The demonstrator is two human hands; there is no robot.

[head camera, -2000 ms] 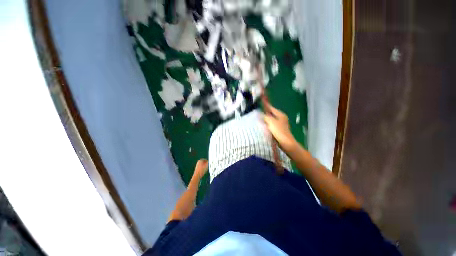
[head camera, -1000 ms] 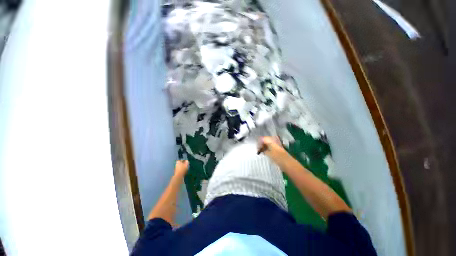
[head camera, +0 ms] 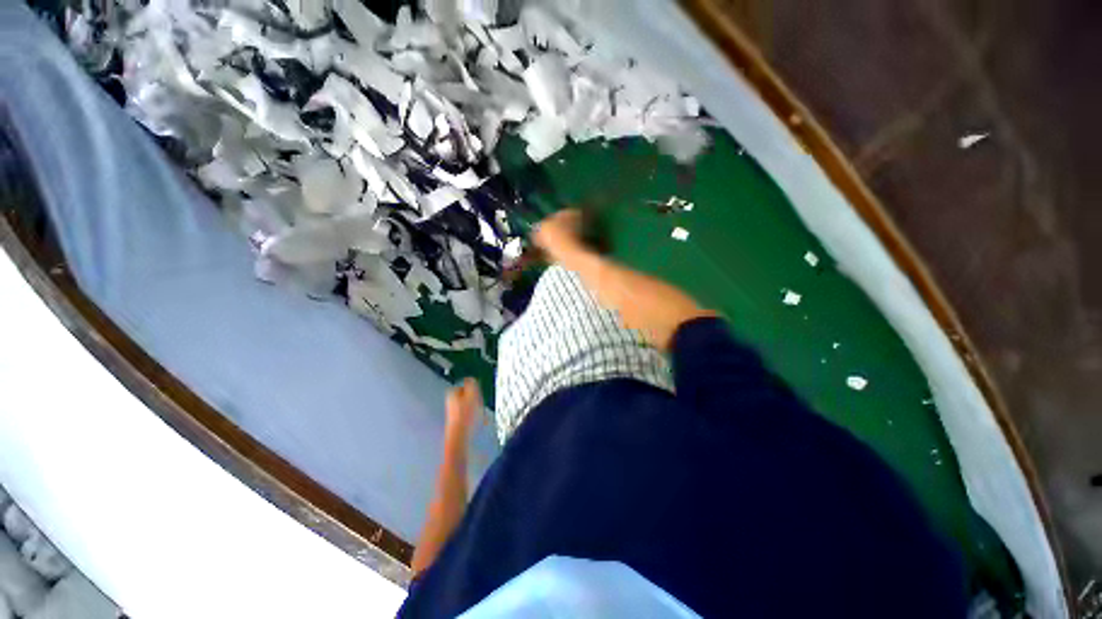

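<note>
A heap of white and grey fabric offcuts with dark pieces [head camera: 363,133] covers the floor ahead and to the left. My right hand [head camera: 563,238], bare and blurred, is closed in front of my body at the heap's near right edge. A short reddish-brown bit of the broom handle [head camera: 518,259] shows beside it; the rest of the broom is hidden or blurred. My left hand [head camera: 463,397] hangs low beside the left table skirt; its fingers are too small to make out, and nothing shows in it.
Pale blue-grey skirt cloth [head camera: 230,327] hangs below the left table's wooden rim [head camera: 218,423]. The right table's brown rim [head camera: 846,181] curves along the right. A few small scraps [head camera: 792,298] lie on the green floor [head camera: 737,242] on the right.
The view has turned, so the aisle slants up to the left and more green floor shows on the right. My right hand has moved left and up in the view.
</note>
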